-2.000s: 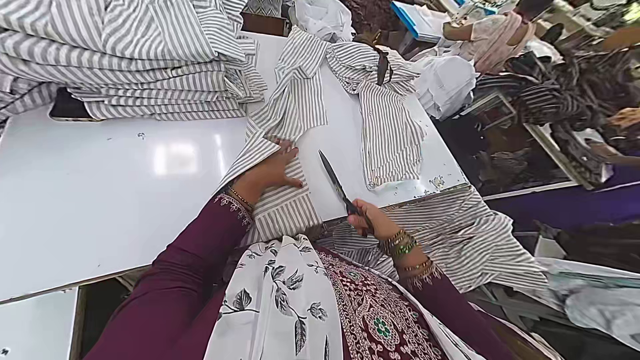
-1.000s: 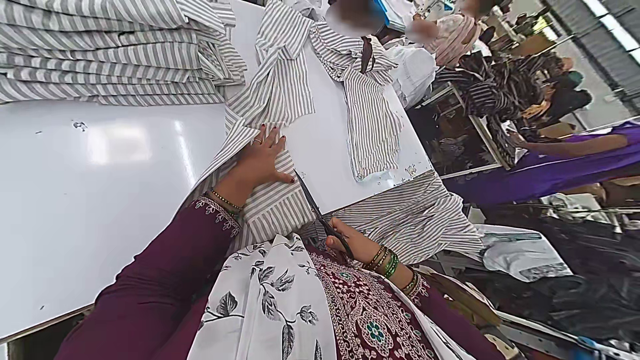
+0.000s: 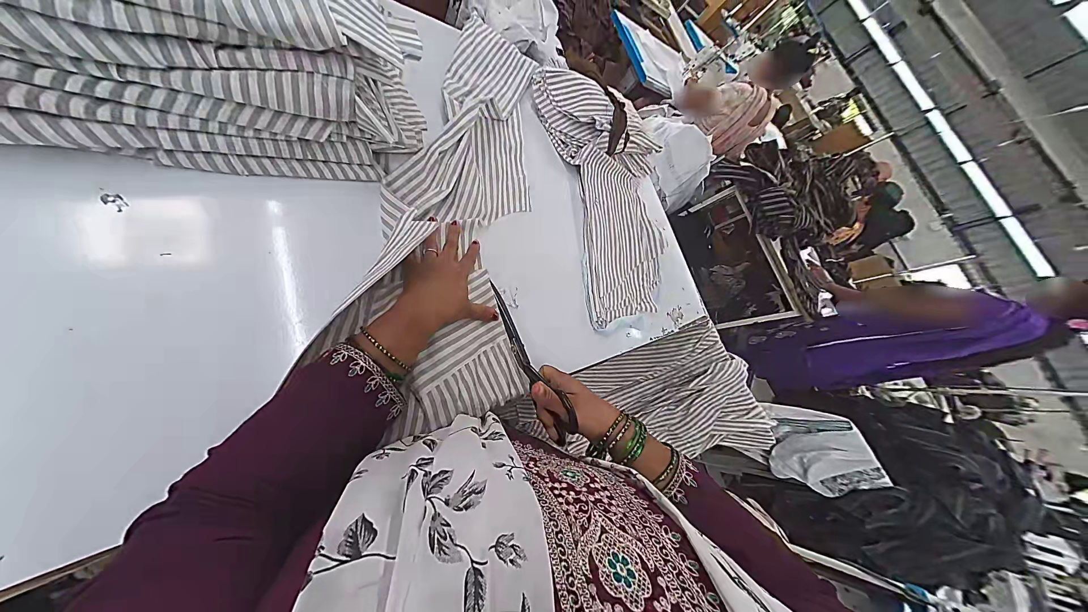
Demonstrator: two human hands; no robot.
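Observation:
My left hand [image 3: 440, 285] lies flat with spread fingers on a striped cloth piece [image 3: 463, 361] at the table's near edge. My right hand [image 3: 565, 404] is closed around the handles of dark metal scissors [image 3: 512, 334]. Their blades point away from me, along the right edge of that cloth, and look closed together. Beyond my left hand is more striped cloth [image 3: 484, 153], loosely folded. To the right a striped piece [image 3: 620, 238] lies lengthwise, with a gathered striped bundle [image 3: 586, 110] and a dark strip at its far end.
A tall stack of folded striped cloth [image 3: 212, 93] stands at the back left of the white table [image 3: 170, 340]. Striped cloth [image 3: 688, 391] hangs past the near right edge. Further right are a person in purple [image 3: 918, 331], dark cloth heaps [image 3: 918, 501] and another person [image 3: 744, 106].
The view has turned, showing more of the room at right. My left hand stays on the striped cloth, and the scissors remain in my right hand, with their tips now nearer that cloth than two seconds ago.

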